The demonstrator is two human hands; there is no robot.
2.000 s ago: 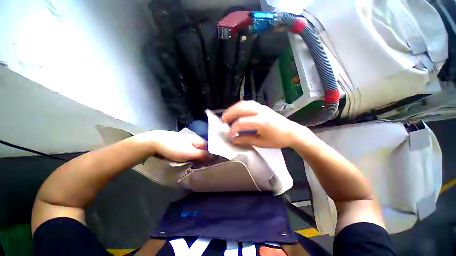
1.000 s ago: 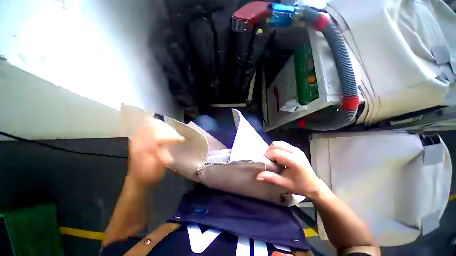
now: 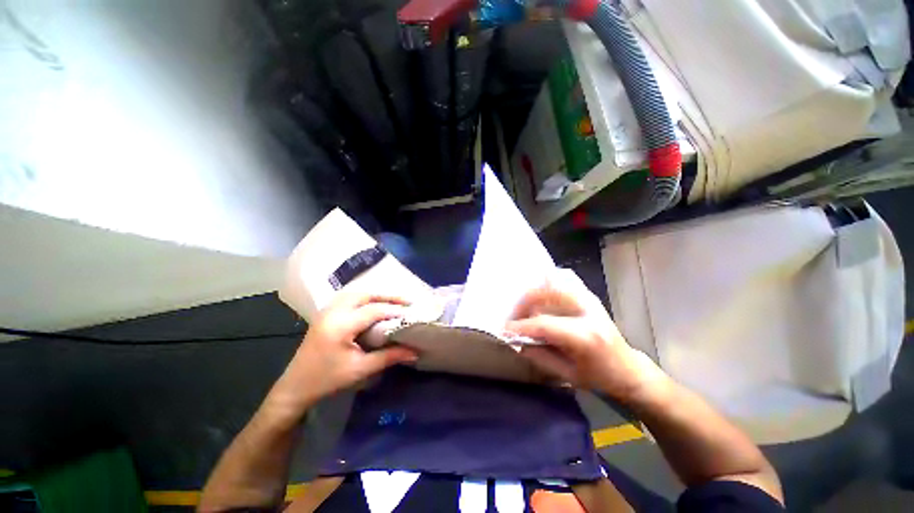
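A cream sewn cover [image 3: 451, 351] is held over my dark-blue apron [image 3: 466, 426]. Its left flap [image 3: 319, 255] carries a black label [image 3: 358, 265] with small white print. A pointed white flap [image 3: 501, 261] stands up in the middle. My left hand [image 3: 351, 346] is shut on the cover's left part at the seam, thumb below the edge. My right hand [image 3: 571, 331] is shut on the right part, fingers on the seam edge. The cover's underside is hidden.
Stacked cream covers [image 3: 752, 90] lie at the upper right, with more on a lower stand [image 3: 742, 311]. A grey ribbed hose [image 3: 641, 90] with red bands hangs by a white-green box machine [image 3: 576, 125]. Black bundles [image 3: 371, 110] stand ahead. A white panel [image 3: 120, 130] is at the left.
My left hand, blurred at the left flap a second ago, has moved right and down and grips the seam. The left flap has turned, showing the label fully. My right hand stays on the cover.
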